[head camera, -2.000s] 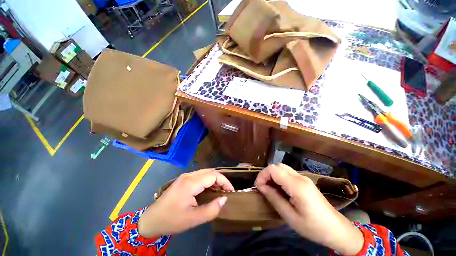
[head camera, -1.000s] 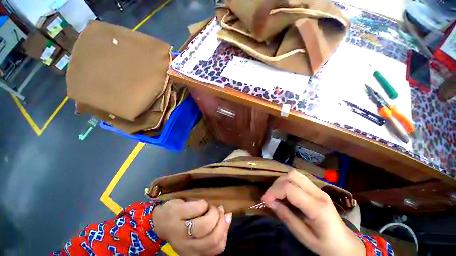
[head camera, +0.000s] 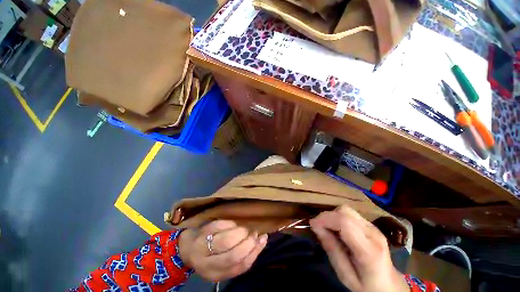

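The brown handbag (head camera: 256, 191) lies on the wearer's lap with its mouth open towards me and a small gold fitting on its far panel. My left hand (head camera: 225, 249) is at the near edge, left of the middle, with fingertips pinched together; a ring shows on one finger. My right hand (head camera: 356, 245) is at the right of the mouth, its thumb and fingers pinched on a thin pale strand or thread (head camera: 296, 224) that runs towards my left fingertips. What exactly lies between the left fingertips is too small to tell.
Stacked brown bags (head camera: 128, 54) lie over a blue crate (head camera: 196, 128) at left. On the leopard-print desk (head camera: 273, 74) are a floppy brown bag (head camera: 353, 28), green-handled tool (head camera: 464, 82), orange-handled pliers (head camera: 473, 125), black snips (head camera: 438, 116) and phone (head camera: 503, 71). A blue bin (head camera: 393, 185) stands under it.
Both hands have left the bag's edge and come apart, with a pale strand now showing between them. The bag mouth shows more openly. The view has tilted down, so the desk sits higher.
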